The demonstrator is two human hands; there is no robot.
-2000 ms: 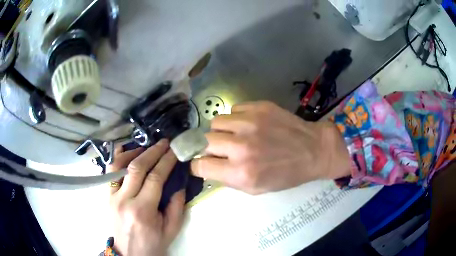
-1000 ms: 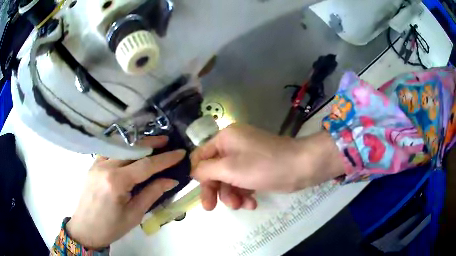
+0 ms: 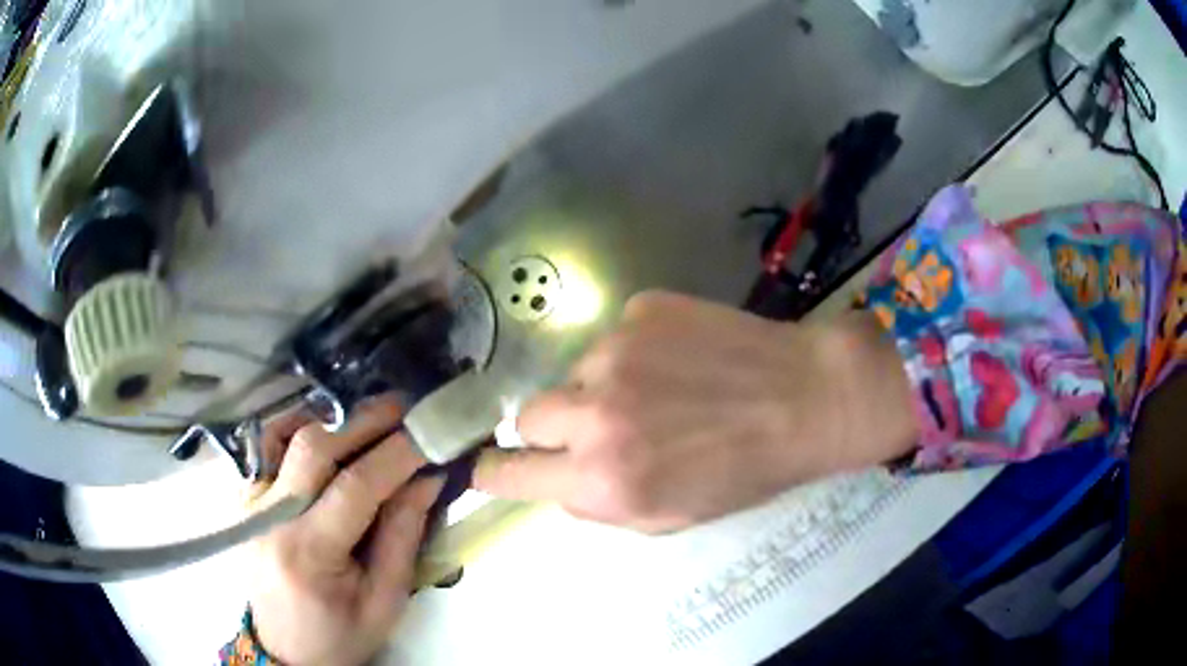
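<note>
A dark fabric piece (image 3: 452, 480) shows only in part between my hands, below the pale machine lamp block (image 3: 458, 416). My left hand (image 3: 341, 520) presses on the fabric, its fingertips reaching under the thread guides (image 3: 232, 445) and beside the dark presser foot area (image 3: 378, 341). My right hand (image 3: 651, 414) has its fingertips at the fabric's right side, close to the lamp block, thumb and fingers pinched together. The needle point and most of the fabric are hidden by the hands and machine parts.
Black and red thread snips (image 3: 810, 221) lie on the steel bed at upper right. A ribbed cream knob (image 3: 120, 341) and a grey hose (image 3: 156, 553) are at left. Yellow tape (image 3: 488, 527) and a printed ruler (image 3: 781, 553) are in front. A thin black cord (image 3: 1117, 111) lies top right.
The view has shifted. My left hand has moved in closer under the thread guides, and less fabric shows. The curled lower fingers of my right hand no longer show below it.
</note>
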